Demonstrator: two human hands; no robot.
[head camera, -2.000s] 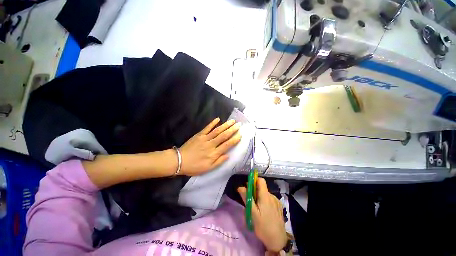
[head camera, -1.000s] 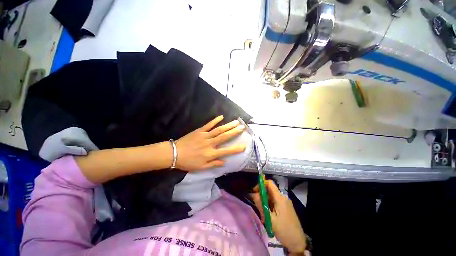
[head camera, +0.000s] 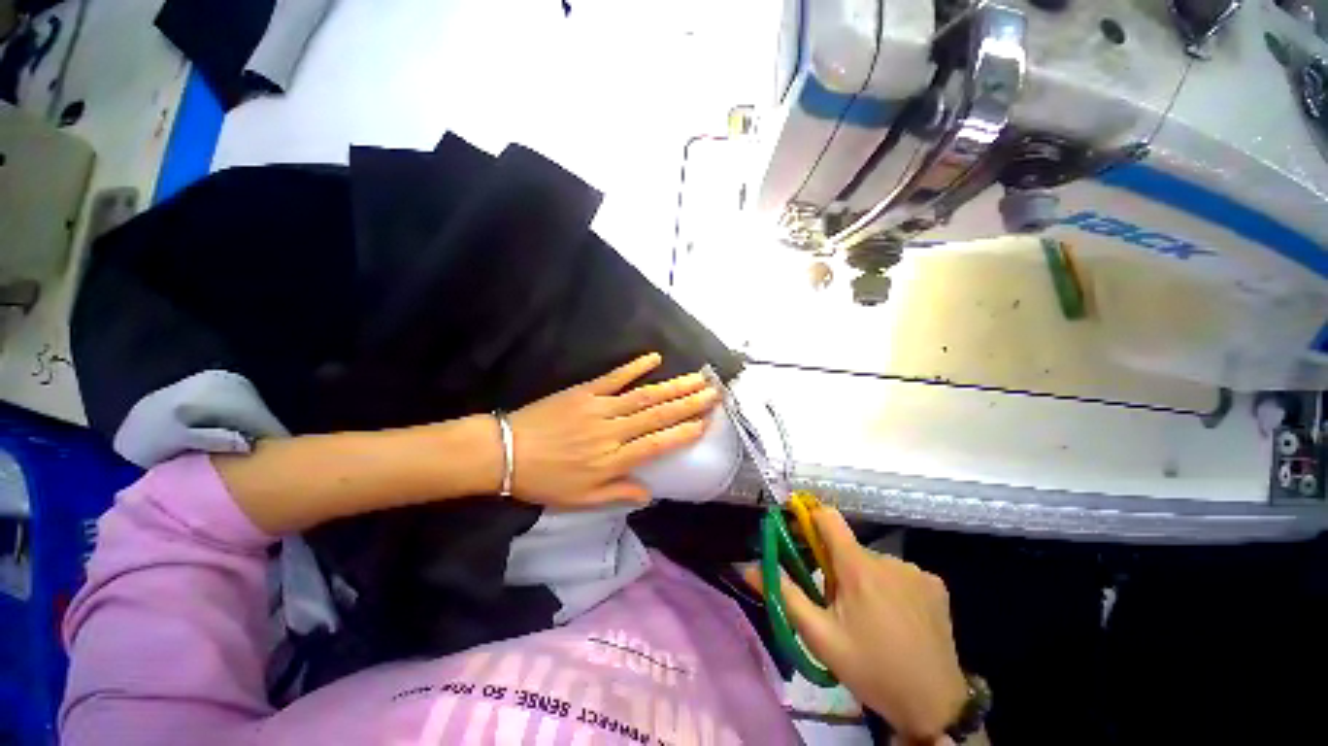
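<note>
The black fabric garment piece spreads over the table's left part and hangs onto my lap. The pale grey facing lies at its right edge and shows below my wrist. My left hand lies flat, palm down, fingers spread, on the cloth. My right hand grips the scissors by their green and yellow-orange loops, below the table's front edge. The silver blades point up and left, and their tips are at the cloth's right edge near my left fingertips. Whether cloth is between the blades I cannot tell.
The white sewing machine with blue stripe stands at the upper right. Tiny green and orange snips lie on its bed. Cut black-and-white pieces lie upper left. A blue crate and part of a cream machine are far left.
My right hand has moved right, and the scissors have tilted and their handle loops have spread apart. The pale facing's edge now lies more tucked under my left hand than two seconds ago.
</note>
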